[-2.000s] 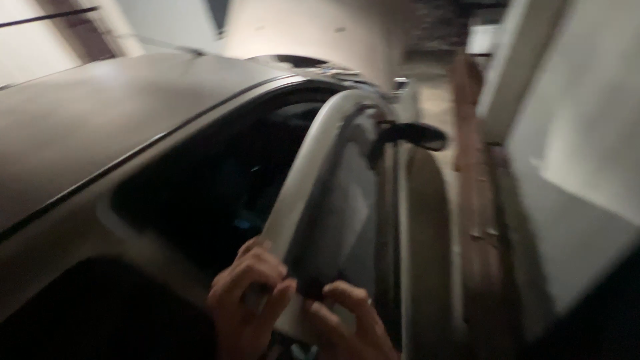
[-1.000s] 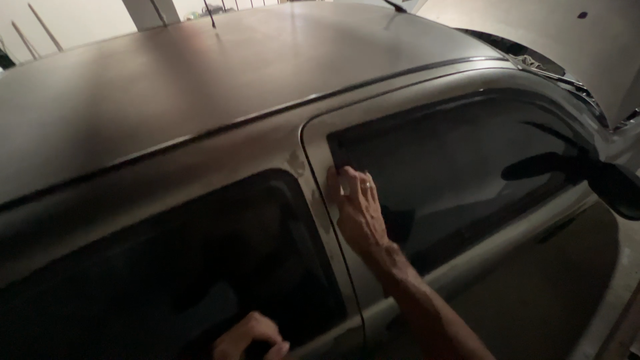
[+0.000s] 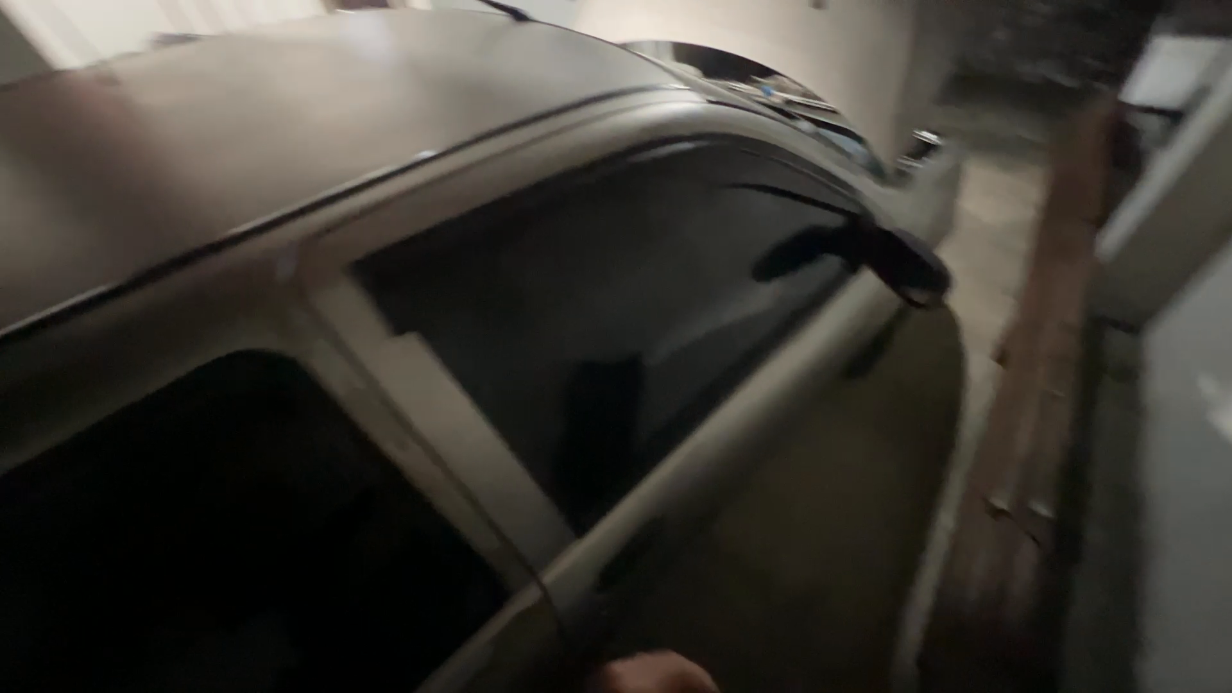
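Note:
A light-coloured car fills most of the view, its front door (image 3: 751, 520) closed. At the bottom edge only the top of one hand shows, which looks like my right hand (image 3: 656, 674). It is just below the dark door handle (image 3: 630, 555), its fingers hidden, so I cannot tell whether it touches the door or holds anything. My left hand is out of view. Above the handle is the dark front window (image 3: 577, 289), with the black side mirror (image 3: 905, 265) at its forward end. The rear side window (image 3: 221, 520) lies at the lower left.
Along the car's right side runs a reddish-brown strip or ledge (image 3: 1035, 423), with a pale wall (image 3: 1189, 462) beyond it. The car roof (image 3: 289, 125) spans the upper left. The side mirror juts out toward the ledge. The picture is dim and blurred.
Two seconds ago the front door stood open with both hands at its frame; it is now closed. The right hand has left the window's rear edge, and the left hand has gone from view.

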